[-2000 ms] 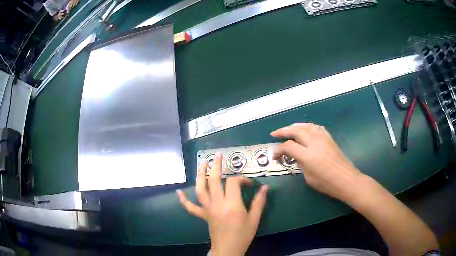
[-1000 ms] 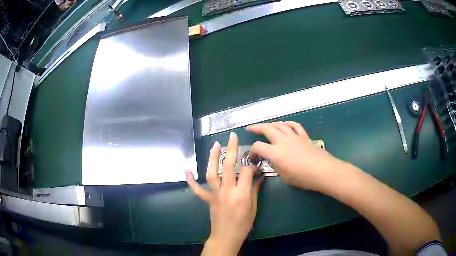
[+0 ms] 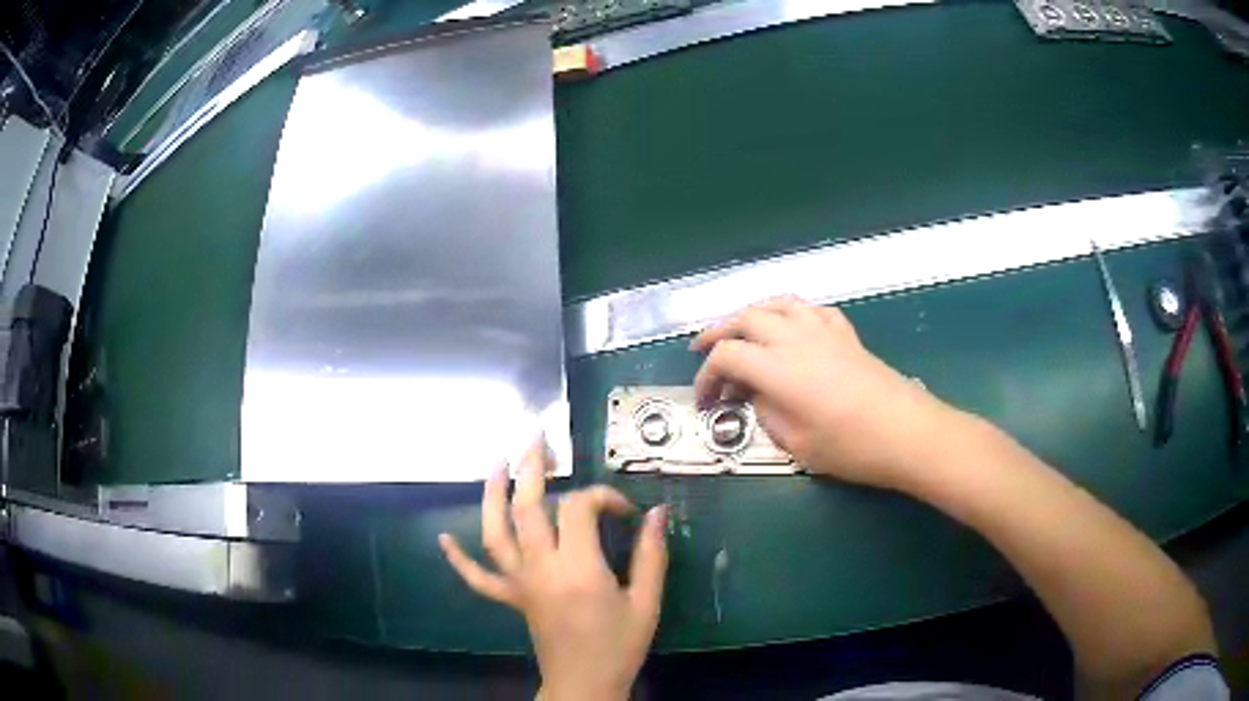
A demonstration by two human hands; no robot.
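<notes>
A silver four-hole housing [image 3: 692, 445] lies flat on the green surface. Its two left ringed openings show; the rest is hidden under my right hand. My right hand [image 3: 808, 390] is over the housing, its bent fingertips at the second ringed opening; whether they pinch anything is hidden. My left hand [image 3: 569, 568] is off the housing, to its lower left, fingers apart and curled, near the lower right corner of the shiny sheet-metal plate [image 3: 411, 274]. I see nothing in it.
Tweezers [image 3: 1123, 336], a small round dial [image 3: 1167, 304] and red-handled pliers [image 3: 1181, 363] lie at right, beside a blister tray [image 3: 1229, 206]. A metal strip [image 3: 890, 270] crosses behind the housing. Another housing [image 3: 1092, 21] and a yellow-and-red block [image 3: 575, 60] are farther back.
My left hand has come off the housing and moved down and left, uncovering the housing's left end. My right hand stays over the housing. The whole view has shifted, with the scene moving right.
</notes>
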